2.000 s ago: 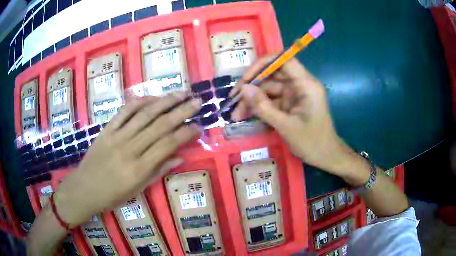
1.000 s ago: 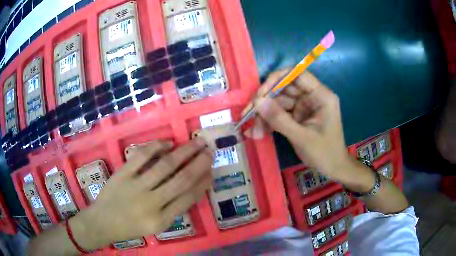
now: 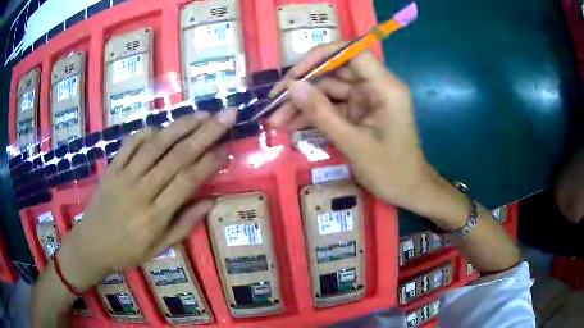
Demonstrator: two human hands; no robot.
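My right hand point(image 3: 371, 128) grips the tweezers point(image 3: 349, 54), orange grip and pink end up, tips down at the black adhesive pads point(image 3: 246, 130) on clear film. My left hand point(image 3: 144, 186) lies flat, fingers spread, fingertips on the film beside the tweezer tips. The film point(image 3: 115, 134) lies across the middle of the red foam tray point(image 3: 288, 221). A gold-beige phone point(image 3: 330, 240) in the near row at right has a black pad point(image 3: 344, 203) at its top end. The phone beside it point(image 3: 246, 256) shows bare speaker slots. Whether the tips hold a pad cannot be told.
More phones point(image 3: 212, 51) sit in the far row. A white backing sheet with black squares point(image 3: 48, 25) lies behind the tray. Another phone tray point(image 3: 426, 269) is at lower right, beside the green mat point(image 3: 474, 122). A person's arm point(image 3: 572, 186) shows at the right edge.
A black pad now sits on the near right phone, absent two seconds ago. Since one second ago, both hands and the tweezers moved from that phone back to the pads on the film; the view shifted.
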